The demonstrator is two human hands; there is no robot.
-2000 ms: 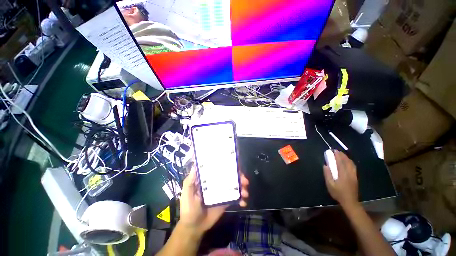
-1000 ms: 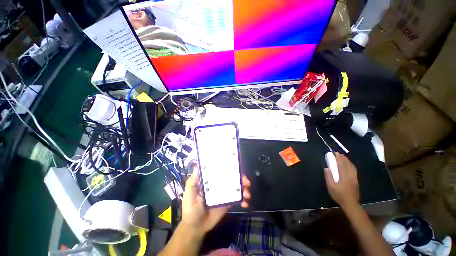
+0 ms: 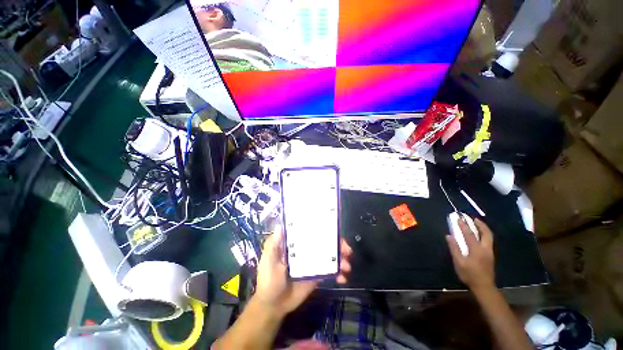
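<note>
My left hand (image 3: 274, 279) holds a smartphone (image 3: 311, 222) upright, its lit white screen facing me, over the front edge of the black mat. My right hand (image 3: 476, 256) rests on a white computer mouse (image 3: 462, 232) at the right of the mat, fingers over its upper part. The monitor (image 3: 335, 61) at the top is split into panes, one with a camera view of a person, the others red, blue and purple. A white keyboard (image 3: 382, 171) lies below the monitor, its left part partly hidden by cables and the phone.
An orange square (image 3: 403, 217) lies on the mat. Tangled cables (image 3: 160, 181), a white camera (image 3: 156, 290) and a yellow tape roll (image 3: 179, 335) are at left. A red packet (image 3: 434, 127) and a white stick (image 3: 472, 203) are at right. Cardboard boxes (image 3: 580, 164) stand beyond.
The whole view has shifted, so the bench and monitor appear further right. My right hand's fingers are spread slightly more on the mouse. The phone remains in my left hand.
</note>
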